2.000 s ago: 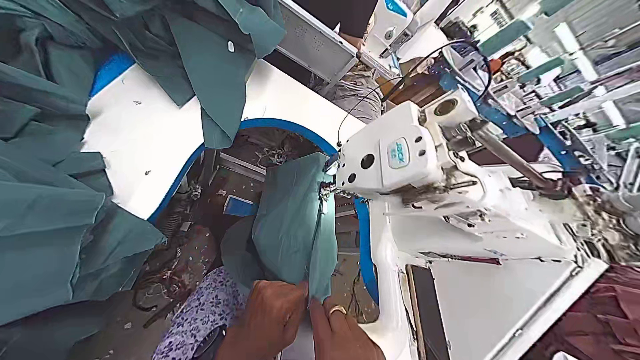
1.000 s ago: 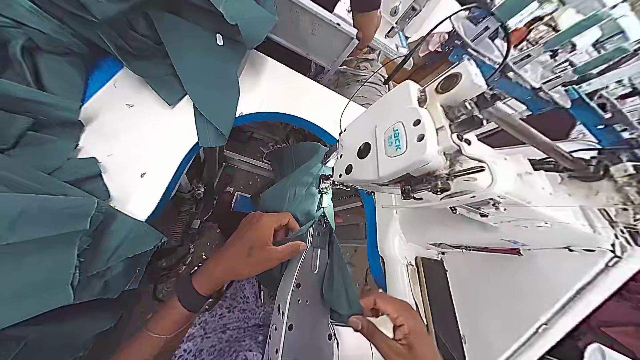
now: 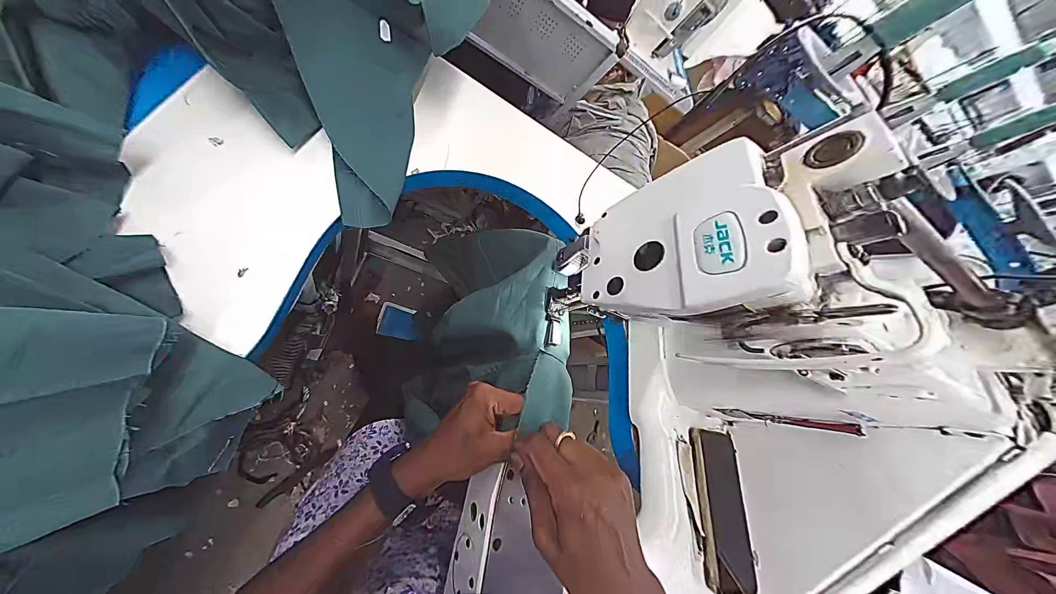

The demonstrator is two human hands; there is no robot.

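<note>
A white Jack sewing machine stands right of centre, its presser foot resting over a green fabric piece. The cloth hangs to the left of the foot, and its seam runs down toward me. Below the foot, my left hand, with a dark band at the wrist, pinches the near edge of this cloth. My right hand, with a ring on one finger, grips the same edge just to the right. The fingers of both hands nearly meet above a perforated metal arm of the machine.
Green fabric pieces lie heaped at left, with more hanging over the white table. A blue-edged cutout surrounds the sewing area. Another person's clothed body shows beyond the table. Dark red fabric lies at lower right.
One second ago my hands were apart, the right one lower and further right; now they are together on the cloth edge. The cloth has spread out left of the foot.
</note>
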